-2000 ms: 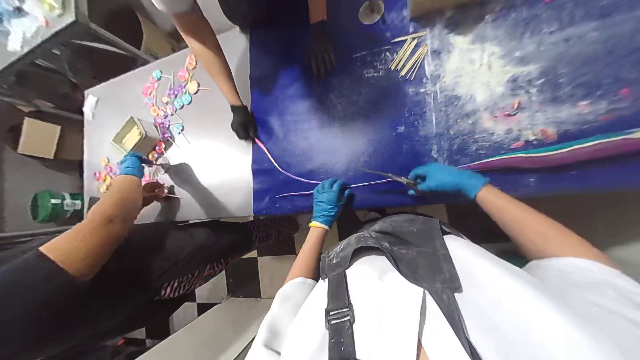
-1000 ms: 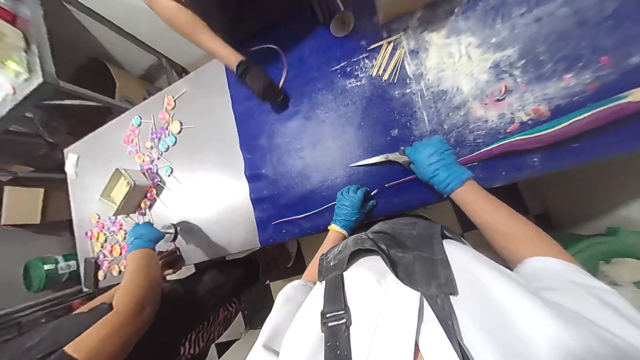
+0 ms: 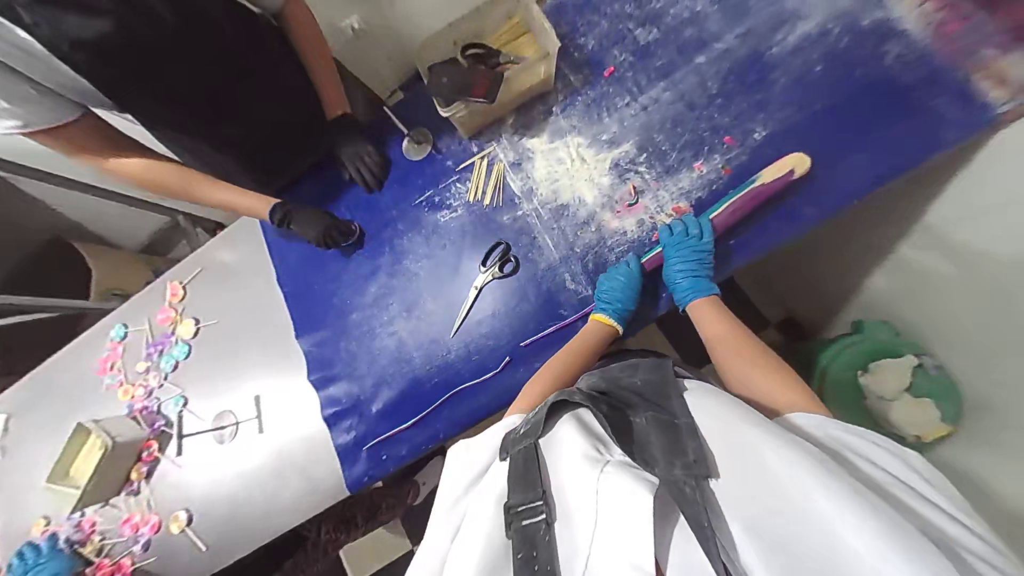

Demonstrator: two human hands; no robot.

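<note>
Both my hands wear blue gloves and lie on a tapering roll of striped candy (image 3: 752, 196), purple, teal and cream, near the front edge of the blue table. My right hand (image 3: 688, 258) is closed over its narrowing part. Just left of it, my left hand (image 3: 618, 292) grips the thinner part, and a thin purple strand (image 3: 558, 326) runs out leftward from under it. A separate cut strand of candy (image 3: 438, 402) lies further left. Scissors (image 3: 486, 280) with black handles rest on the table, touched by neither hand.
Across the table are a co-worker's black-gloved hands (image 3: 320, 226), wooden sticks (image 3: 486, 180), white powder (image 3: 572, 172) and a plastic bin (image 3: 546, 68). Lollipops (image 3: 166, 316) and a small box (image 3: 104, 464) stand on the grey surface at left, with another blue-gloved hand (image 3: 44, 558). A green bucket (image 3: 832, 376) is at right.
My right hand has let go of the scissors, which now lie on the table, and has taken hold of the candy roll. A cut strand now lies apart from the rest. The view has shifted right.
</note>
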